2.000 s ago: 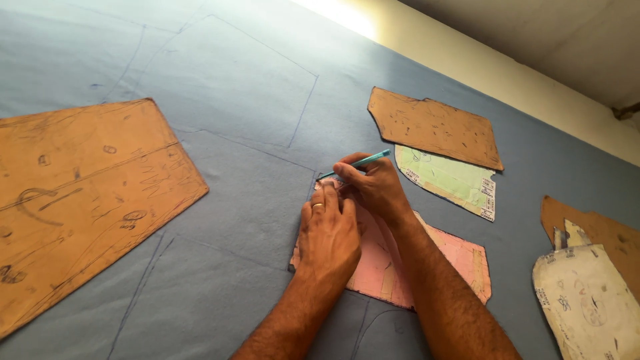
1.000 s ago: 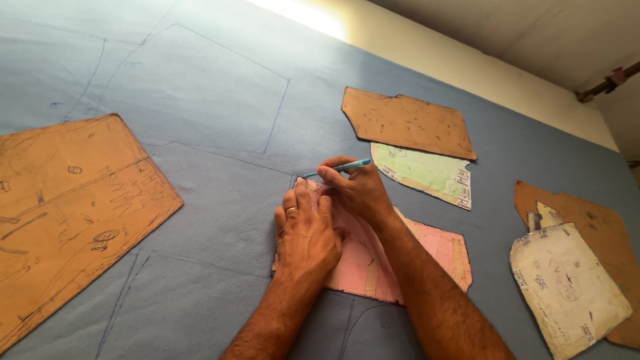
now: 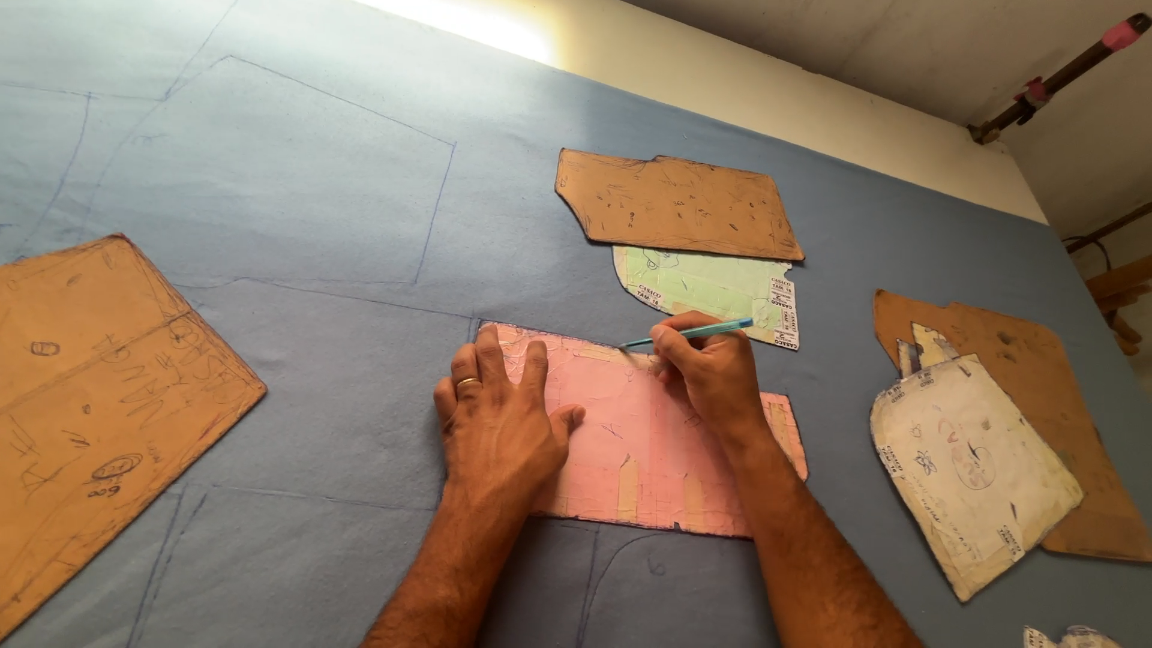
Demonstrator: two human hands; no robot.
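A pink card pattern piece [image 3: 612, 432], patched with tape, lies flat on blue fabric [image 3: 342, 378] that bears drawn pattern outlines. My left hand [image 3: 504, 423] presses on its left part with the fingers spread; a ring is on one finger. In my right hand [image 3: 706, 369] is a light-blue pen [image 3: 702, 331], its tip at the upper edge of the pink piece. Just above that hand lies a green pattern piece [image 3: 711, 283], partly under a brown card pattern piece [image 3: 675, 207].
A large brown card piece [image 3: 117, 387] lies at the left. At the right, a cream pattern piece [image 3: 976, 468] overlaps another brown piece [image 3: 1035, 360]. Beyond the fabric runs a pale table edge [image 3: 810, 112]; a dark rod [image 3: 1062, 81] stands at the upper right.
My right hand and the pen have moved right along the pink piece's upper edge, away from my left hand. More of the pink piece shows between the hands.
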